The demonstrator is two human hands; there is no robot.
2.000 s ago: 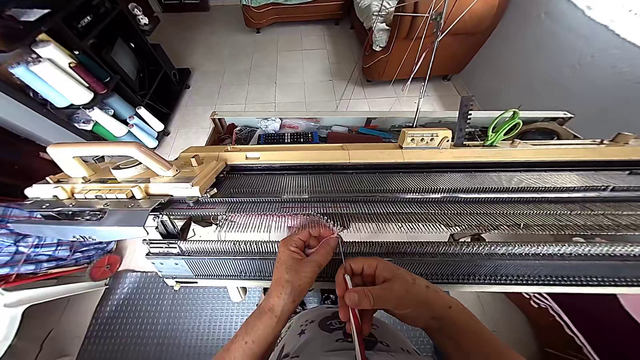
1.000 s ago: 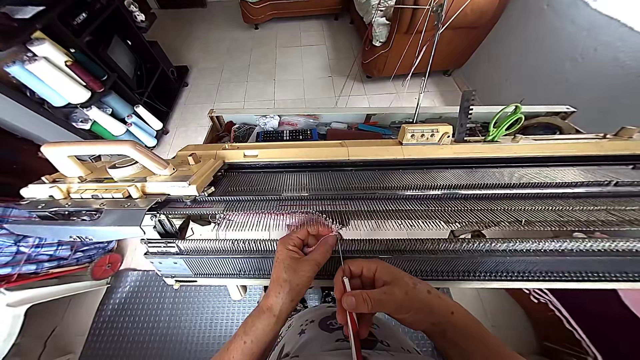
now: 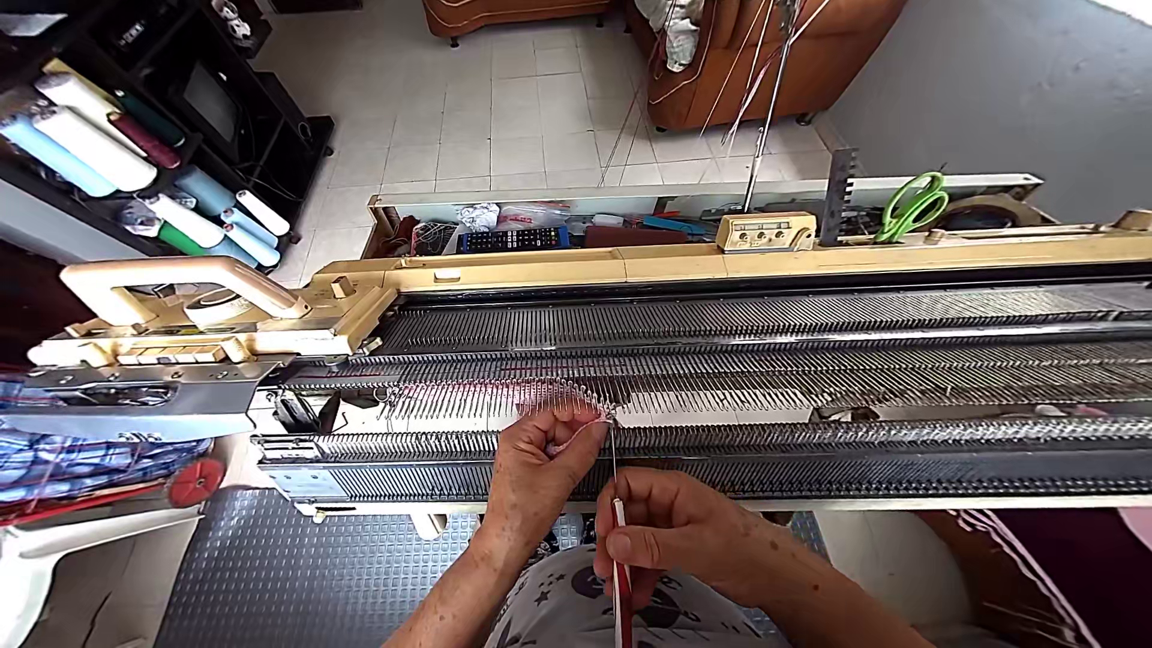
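My left hand (image 3: 546,461) pinches the edge of a pale pink knitted fabric (image 3: 551,398) between thumb and fingertips, over the gap between the two needle beds of a knitting machine. The fabric hangs at the rear bed's needles (image 3: 720,382). My right hand (image 3: 670,535) holds a latch-type hand tool with a red and white handle (image 3: 622,576) just in front of the front needle bed (image 3: 855,481). Its thin metal shaft points away from me, and its tip meets the fabric edge beside my left fingertips. The exact hook and stitch are too small to tell.
The machine's carriage (image 3: 207,333) rests at the left end. Behind the beds, a tray (image 3: 531,193) holds a remote control (image 3: 515,239) and small items; green-handled scissors (image 3: 913,207) stand at its right. A yarn mast (image 3: 765,117) rises behind. Yarn cones (image 3: 99,148) fill a rack at left.
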